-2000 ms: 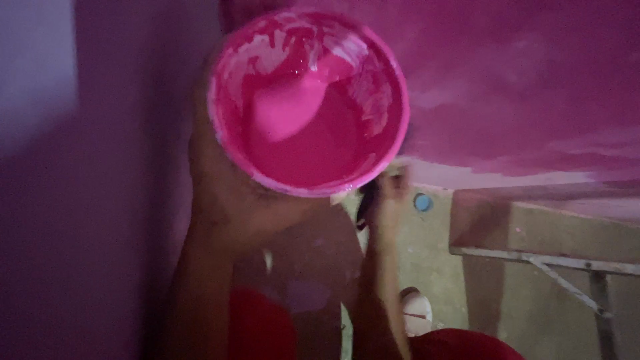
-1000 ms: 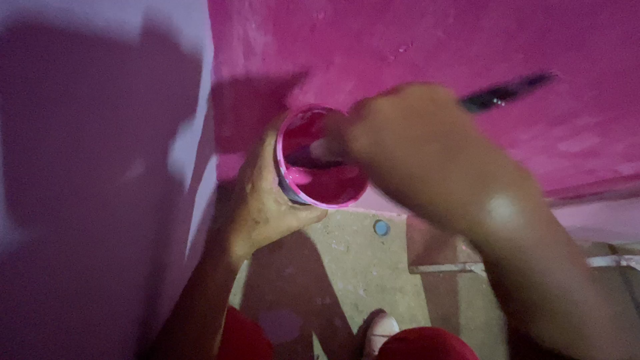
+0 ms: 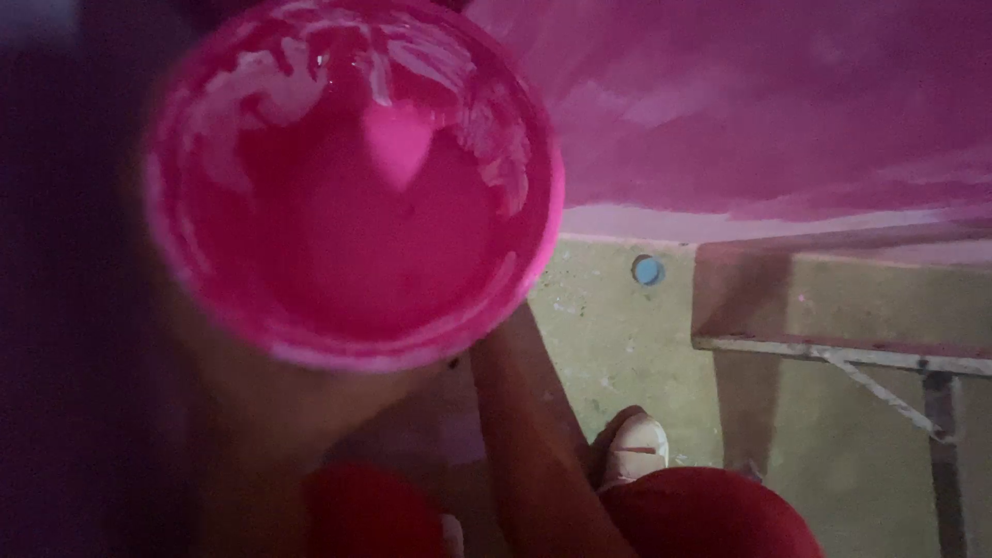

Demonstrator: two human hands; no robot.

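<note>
A round container of bright pink paint (image 3: pixel 387 248) fills the upper left of the view, tipped so that its inside faces me. Wet streaks coat its inner wall, and a lighter pink patch shows in it. My left hand (image 3: pixel 294 395), dark and blurred, grips the container from below and the left; its fingers are mostly hidden. My right forearm rises from the bottom edge to behind the container's lower right rim, which hides the right hand and whatever it may hold. No brush shows. A wall with uneven pink paint (image 3: pixel 736 108) lies beyond, at the upper right.
Below the wall is a speckled floor or ledge (image 3: pixel 612 333) with a small round blue thing (image 3: pixel 648 270). A whitish bar with a diagonal brace (image 3: pixel 868 387) stands at the right. A light shoe (image 3: pixel 637 449) and my red-clad knee (image 3: pixel 713 511) are at the bottom. Dark wall lies left.
The container now looks much nearer than one second ago. My right hand, then over its mouth with a dark-handled brush, has gone down behind it, and the brush has left sight.
</note>
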